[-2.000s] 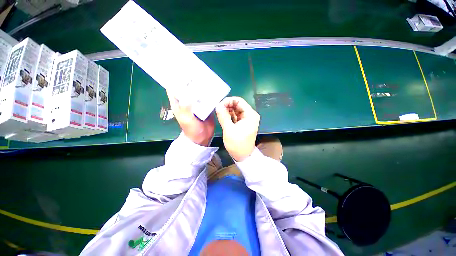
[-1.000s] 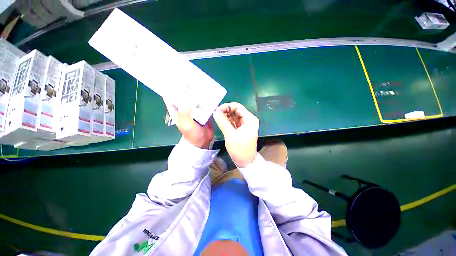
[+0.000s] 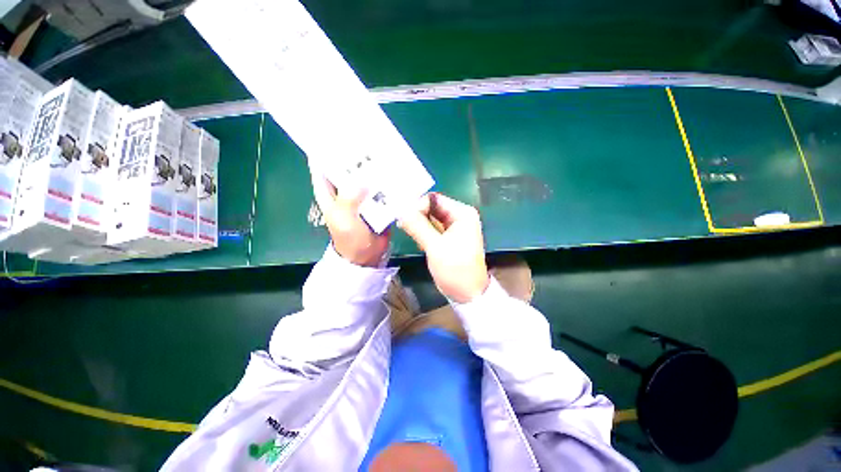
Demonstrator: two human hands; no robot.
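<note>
A long white retail carton (image 3: 304,88) is held tilted above the bench, its near end low and its far end cut off by the top edge. My left hand (image 3: 355,221) grips the carton from below near its near end. My right hand (image 3: 449,241) is at the near end, its fingertips bent and touching the end's right corner. Whether the right fingers pinch a flap or something small is hidden.
Stacked white cartons (image 3: 152,175) stand at the left of the green bench (image 3: 572,166). A small white item (image 3: 772,220) lies in the yellow-taped rectangle at right. A metal rail (image 3: 516,85) runs behind. A black stool (image 3: 687,404) stands lower right. Another carton (image 3: 816,50) lies far right.
The carton has tilted more upright, and its far end has moved up and right out of the picture. My right fingertips have moved onto the carton's corner.
</note>
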